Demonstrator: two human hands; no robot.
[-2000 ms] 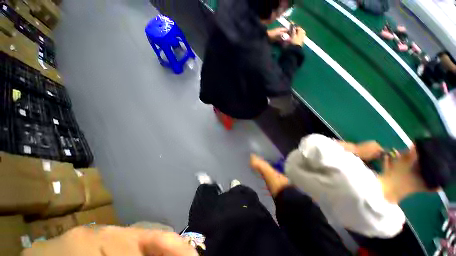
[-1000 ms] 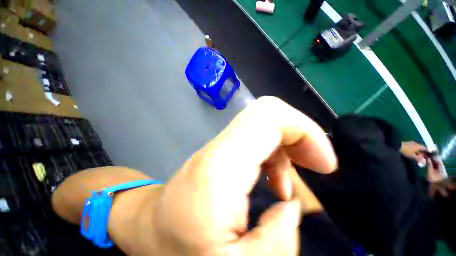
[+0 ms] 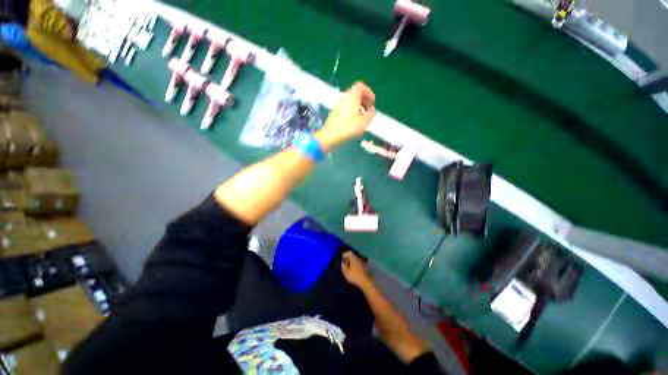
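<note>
My left hand (image 3: pixel 355 111), with a blue band at the wrist, is over the white strip of the green bench, its fingers curled; whether it holds anything cannot be told. My right hand (image 3: pixel 354 268) is low beside a blue stool (image 3: pixel 304 255), blurred; its grip is unclear. A pink dryer body (image 3: pixel 403 160) lies right of my left hand by the white strip. Another pink dryer body (image 3: pixel 361 221) lies nearer me, handle pointing away. A clear bag of dark parts (image 3: pixel 282 117) lies left of my left hand.
Rows of pink dryer bodies (image 3: pixel 194 82) lie at the left. A black fan (image 3: pixel 465 199) stands right of my hands, then a soldering station (image 3: pixel 515 303) with a red light. Another pink body (image 3: pixel 412 12) is on the green belt. Cartons (image 3: pixel 55 189) are stacked at far left.
The view has turned from the aisle and seated workers to the bench. My left hand has moved from close to the camera to out over the bench. My right hand has come into view.
</note>
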